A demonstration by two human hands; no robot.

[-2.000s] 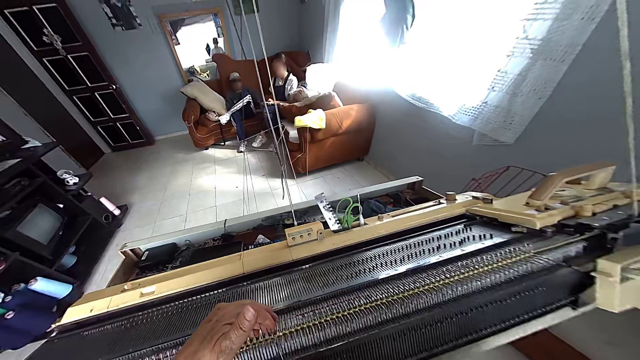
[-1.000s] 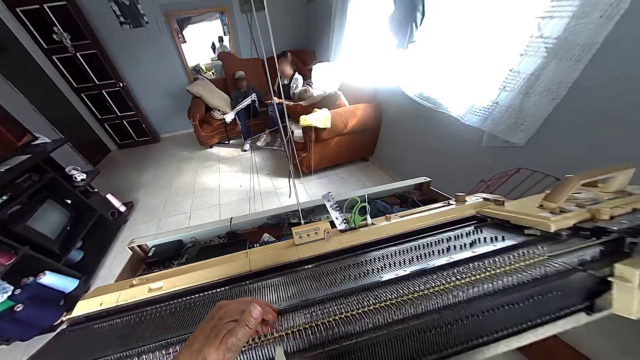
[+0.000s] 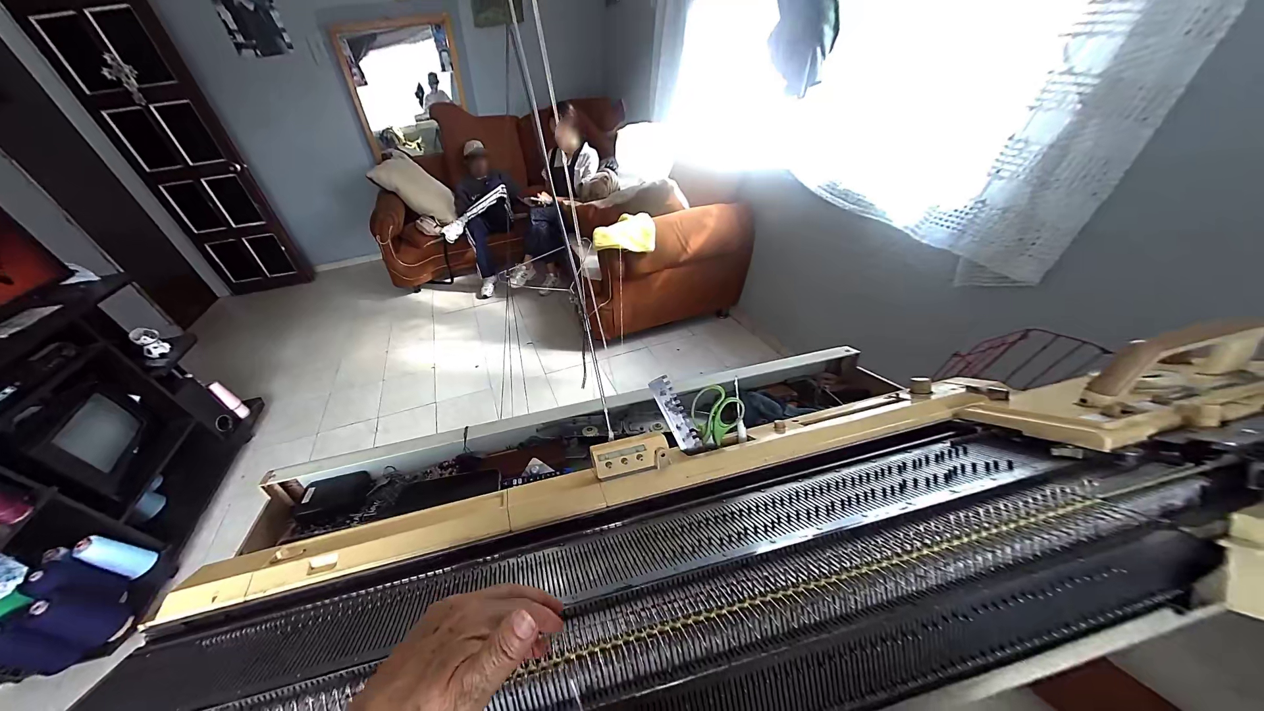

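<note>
A knitting machine with rows of metal needles [image 3: 839, 583] runs diagonally across the lower view. Yellow yarn [image 3: 889, 561] lies along the needles. My left hand [image 3: 464, 647], back upward, rests over the near left part of the needle bed, thumb and forefinger curled by the yellow yarn; whether they pinch anything is hidden. A thin pale strand shows just right of the fingers. My right hand is out of view. At the far right sits the beige machine carriage [image 3: 1106, 420] with its handle. A beige row counter [image 3: 629, 457] is fixed on the back rail.
Behind the rail, an open tray [image 3: 395, 456] holds green-handled scissors [image 3: 719, 415], a toothed metal strip [image 3: 674, 410] and dark items. Yarn strands hang from above. A dark shelf with yarn cones [image 3: 116, 556] stands left. Two people sit on an orange sofa [image 3: 681, 267] farther back.
</note>
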